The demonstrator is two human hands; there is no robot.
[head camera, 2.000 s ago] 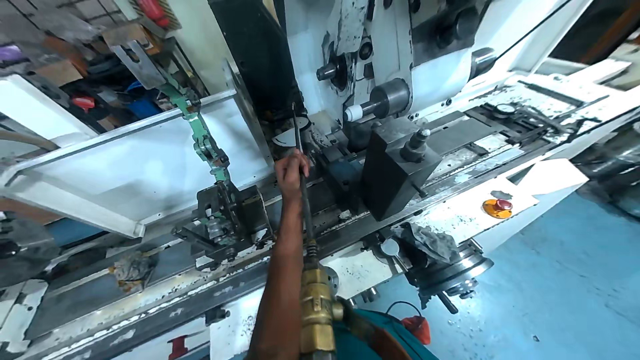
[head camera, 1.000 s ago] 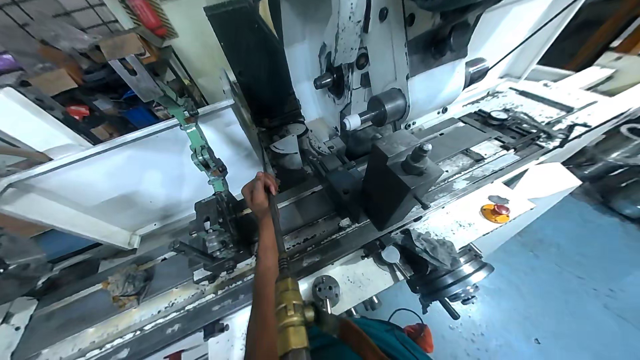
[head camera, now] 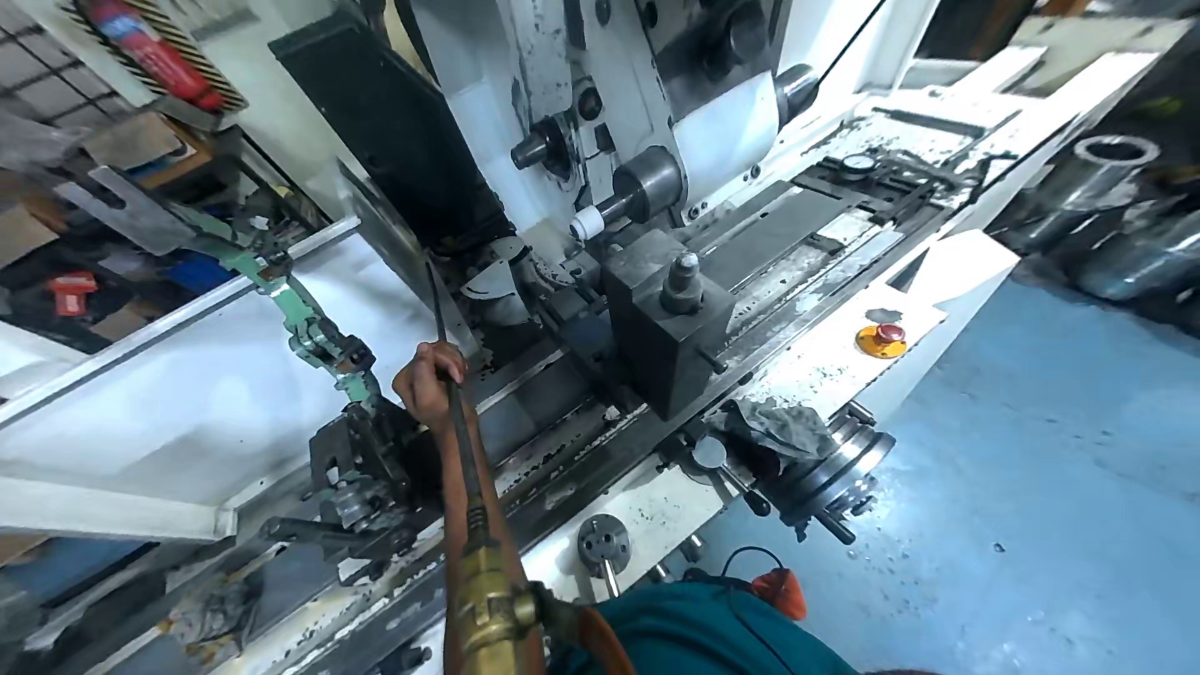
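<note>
My left hand [head camera: 430,382] is closed around the thin dark metal tube [head camera: 460,422] of a long lance-like tool, above the bed of a large grinding or turning machine. The tube's far end points toward the dark machine area by the splash panel. Its brass valve body [head camera: 491,600] lies near my body at the bottom edge, with an orange-brown hose or handle beside it. My right hand is not visible. Right of the tube stand a dark steel block [head camera: 661,328] with a bolt on top and a spindle [head camera: 647,183] with a white tip.
A green jointed steady arm [head camera: 314,333] stands at left on the bed. A handwheel [head camera: 834,469] with a grey rag [head camera: 776,427], a lever and a red stop button [head camera: 889,334] sit along the front. White splash panels [head camera: 206,356] rise behind; metal cylinders [head camera: 1106,187] stand at far right.
My left hand has moved left with the tube, from beside the machine's central parts toward the green arm. Its grip on the tube remains.
</note>
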